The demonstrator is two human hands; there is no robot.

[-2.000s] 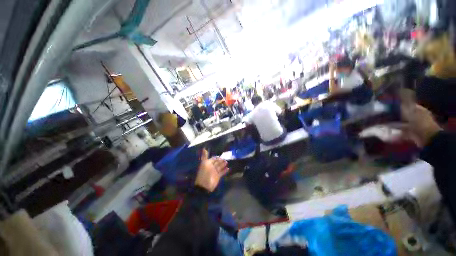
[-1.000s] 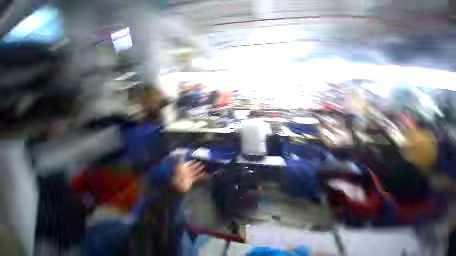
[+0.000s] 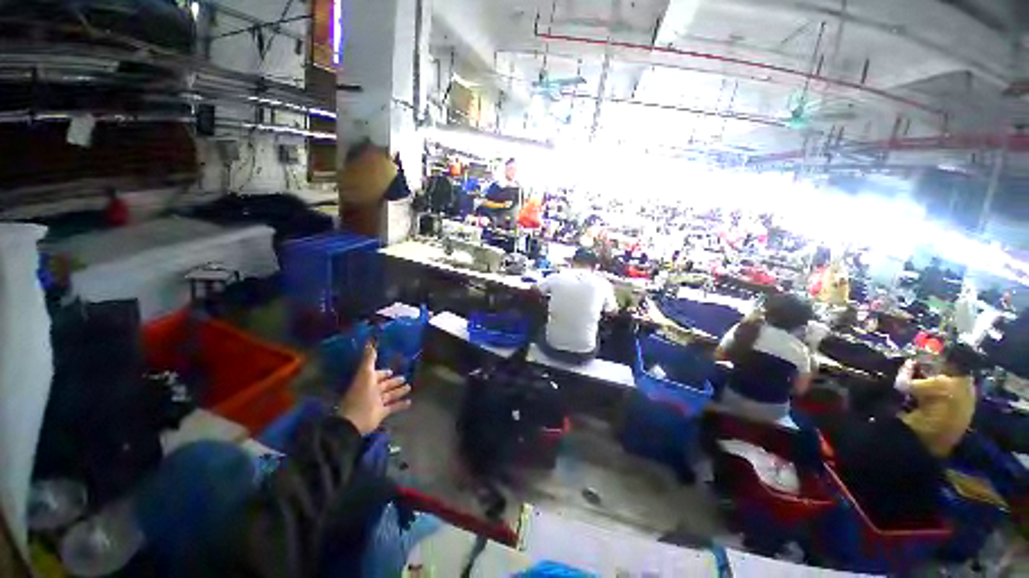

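My left hand is held out in the air at left of centre, palm partly up, fingers apart and holding nothing. Its dark sleeve runs down to the bottom edge. My right hand is not in view. Below and right of my left arm is a white table top with a brown strip. A small part of a bright blue plastic bag shows on it at the bottom edge.
An orange crate and blue crates stand at left. A black cloth heap is on the floor ahead. Workers sit at sewing tables, one in a white top. Red crates hold cloth at right. A pillar stands behind.
The view has levelled and turned, and is sharper. My left hand stays raised and open, now further left. My right hand, seen raised two seconds ago, is gone. The blue bag has mostly left the picture.
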